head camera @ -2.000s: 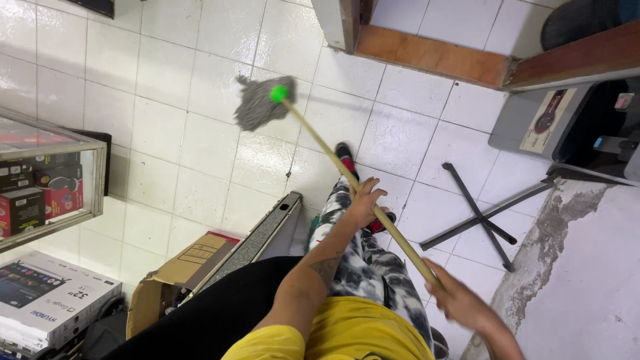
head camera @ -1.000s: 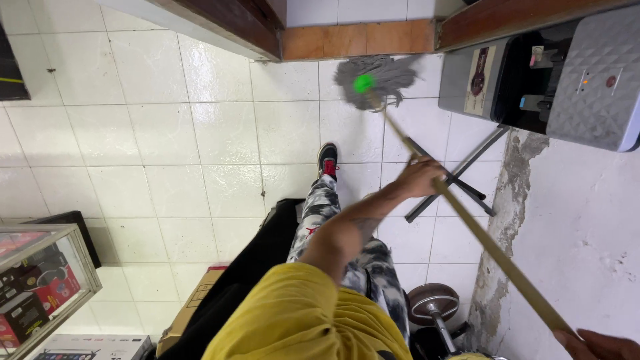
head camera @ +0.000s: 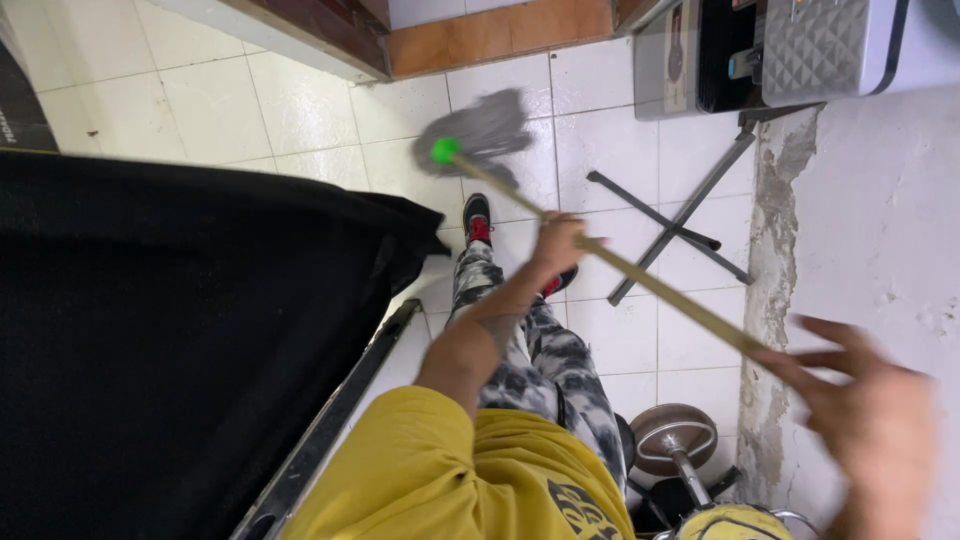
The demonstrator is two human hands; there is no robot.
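A string mop's wooden handle [head camera: 667, 294] slants across the view, from the lower right up to its green socket [head camera: 445, 150]. The blurred grey mop head [head camera: 487, 131] lies on the white tiles just beyond my shoe. My left hand [head camera: 559, 244] is closed around the middle of the handle. At the handle's upper end, near the right wall, my right hand [head camera: 862, 397] touches it with thumb side against the wood and some fingers spread; motion blur hides the exact grip.
Black cloth [head camera: 187, 315] covers something large at left. A crossed metal stand base [head camera: 675, 227] lies right of my feet. Grey appliances [head camera: 810, 52] stand at upper right, beside a peeling wall [head camera: 870, 225]. An orange-tiled threshold [head camera: 502, 37] is ahead; round stools [head camera: 675, 439] stand at lower right.
The mop head has moved left from near the appliances, away from the threshold. Black cloth now fills the left side. The fingers of my right hand have spread.
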